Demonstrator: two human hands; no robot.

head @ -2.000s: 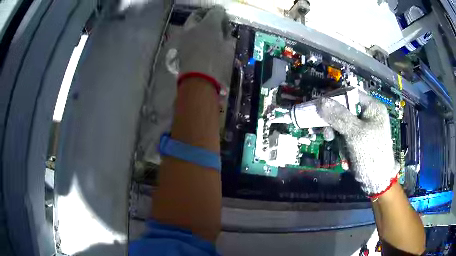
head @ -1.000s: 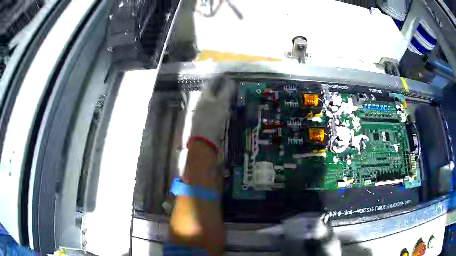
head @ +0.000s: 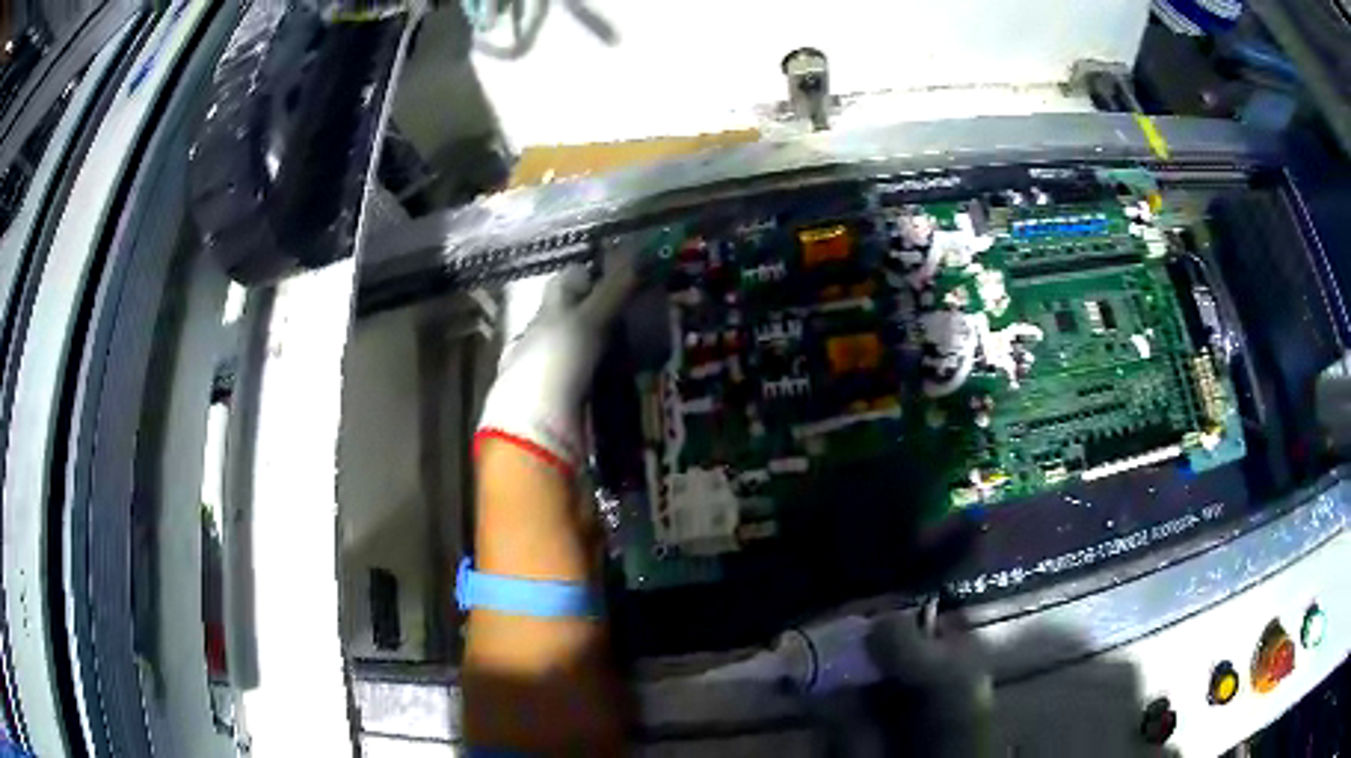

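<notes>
A green circuit board (head: 1089,348) with white glue blobs (head: 948,348) lies in a black carrier (head: 1067,555). My left hand (head: 548,363), in a white glove with a red cuff, is at the carrier's left end. Its fingers are blurred and dark, so their grip cannot be told. A blue band (head: 526,592) is on that wrist. A dark, blurred shape at the carrier's front edge looks like my right hand (head: 933,666). A pale rounded thing (head: 842,652) lies beside it, too blurred to name. Shadow covers the board's front left part.
Grey conveyor rails run behind (head: 682,175) and in front of the carrier (head: 1185,570). Red, yellow and green buttons (head: 1271,656) are on the white front panel at lower right. A metal post (head: 808,86) stands on the rear rail. Black equipment (head: 282,148) is at upper left.
Over the last second the view has shifted, and board and carrier appear further left. My left hand stays at the carrier's left end. Earlier my right hand held a white bottle over the board.
</notes>
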